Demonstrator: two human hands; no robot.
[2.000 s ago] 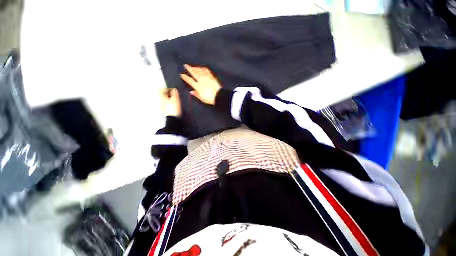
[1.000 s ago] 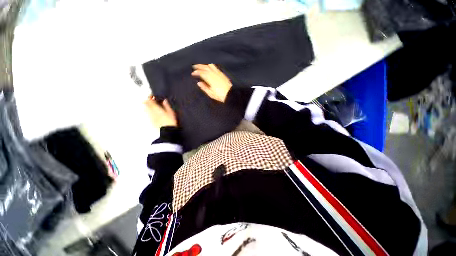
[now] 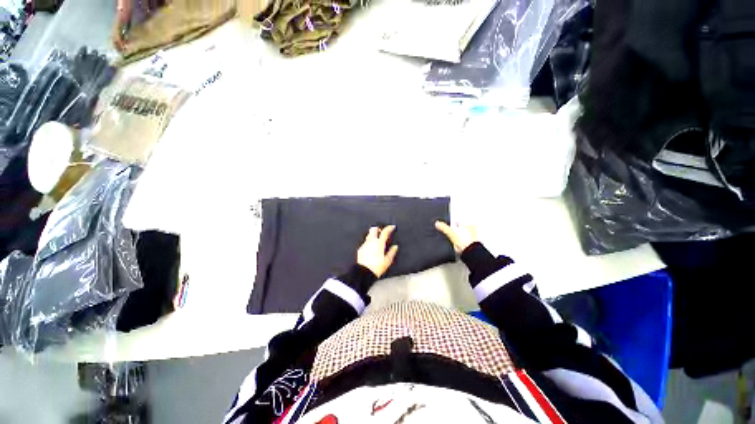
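A dark grey garment (image 3: 314, 248) lies flat on the white table in front of me, folded into a roughly rectangular block with its left edge a little slanted. My left hand (image 3: 377, 251) rests on its lower right part, fingers spread. My right hand (image 3: 457, 235) is at its right edge with one digit on the cloth. Whether it pinches the edge cannot be told.
A white stack (image 3: 517, 153) lies behind the garment. Bagged garments (image 3: 79, 257) and a black cloth (image 3: 153, 277) are at the left. Khaki garments (image 3: 302, 25) lie at the back. Black bagged garments (image 3: 641, 199) are at the right, above a blue tote (image 3: 633, 323).
The garment now looks shorter and more compact, its right part folded in. My right hand has moved to its right edge and my left onto its lower part. The view takes in more table.
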